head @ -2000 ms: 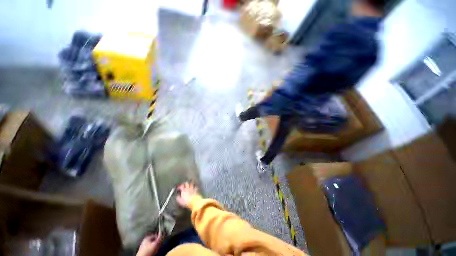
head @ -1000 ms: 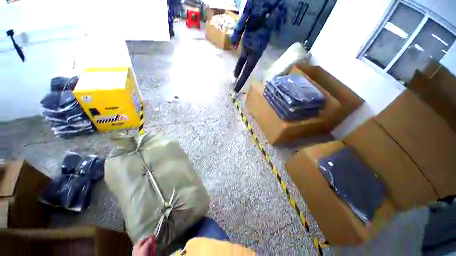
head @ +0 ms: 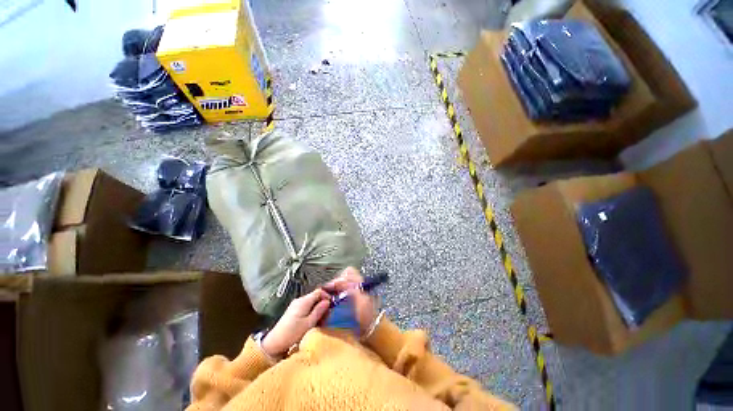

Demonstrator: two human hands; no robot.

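The grey-green woven sack (head: 301,197) lies on the floor in front of me. A pale tie cord (head: 278,218) runs along its middle and is knotted at the gathered near end. My left hand (head: 299,319) and my right hand (head: 354,290) are together just over the near end of the sack. Both hold a slim dark pen-like object (head: 372,282), whose dark end points right out of my right hand. The fingers hide part of it.
Open cartons (head: 229,305) stand at the left, with clear poly bags (head: 149,365). Bagged garments (head: 178,201) lie on the floor beyond. A yellow box (head: 213,60) stands ahead. Cartons (head: 546,233) with bagged garments (head: 631,249) stand right of the floor tape (head: 492,221).
My left hand has let go of the cord ends. My right hand has come back into view, and both hands now hold the dark object. The walking person has gone out of view.
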